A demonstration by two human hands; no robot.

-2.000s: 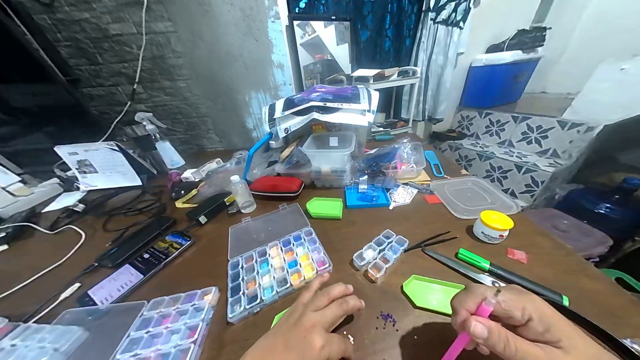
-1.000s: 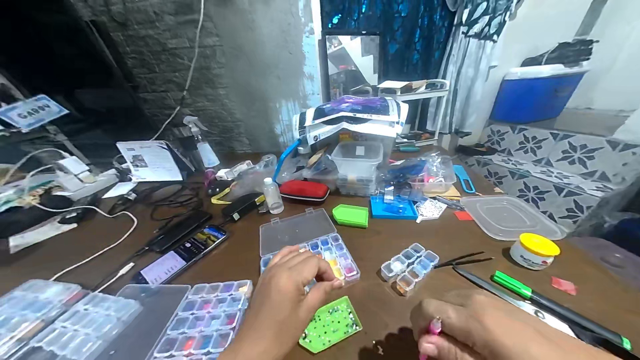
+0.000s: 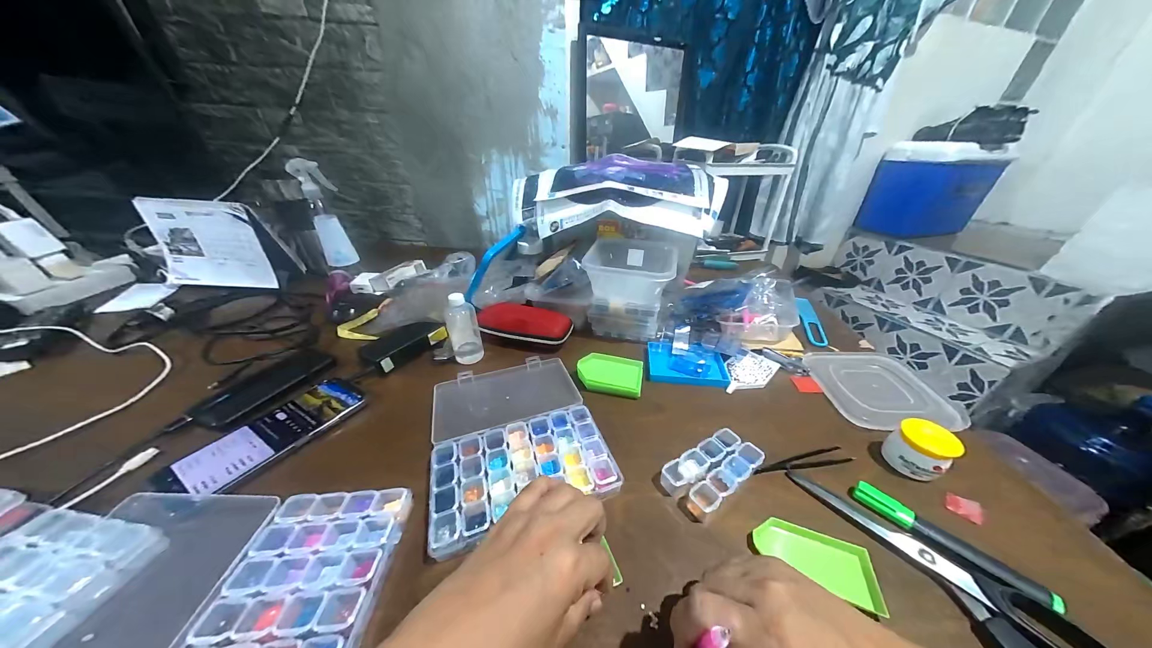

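Note:
My left hand (image 3: pixel 549 549) is at the near edge of an organizer of small clear compartments (image 3: pixel 522 459) filled with colored beads. A green tray's edge (image 3: pixel 613 560) shows beside its fingers; whether the hand grips it is hidden. My right hand (image 3: pixel 747 594) is curled around a pink pen (image 3: pixel 714 637), whose end points toward the camera. Just right of that hand lies a light green tray (image 3: pixel 823 567). Small bits (image 3: pixel 650 616) lie on the table between the hands. A cluster of small clear containers (image 3: pixel 713 472) sits above the right hand.
At the left are another compartment organizer (image 3: pixel 306 567) and a phone (image 3: pixel 270 436). Scissors (image 3: pixel 909 549), a green-capped marker (image 3: pixel 954 544), black tweezers (image 3: pixel 805 461) and a yellow-lidded jar (image 3: pixel 922 448) lie at the right. Farther back are a red case (image 3: pixel 525 323) and a blue tray (image 3: pixel 688 364).
Since one second ago, the bead-strewn green tray in front has become mostly hidden beside my left hand. A light green tray shows again near my right hand, which still holds the pink pen.

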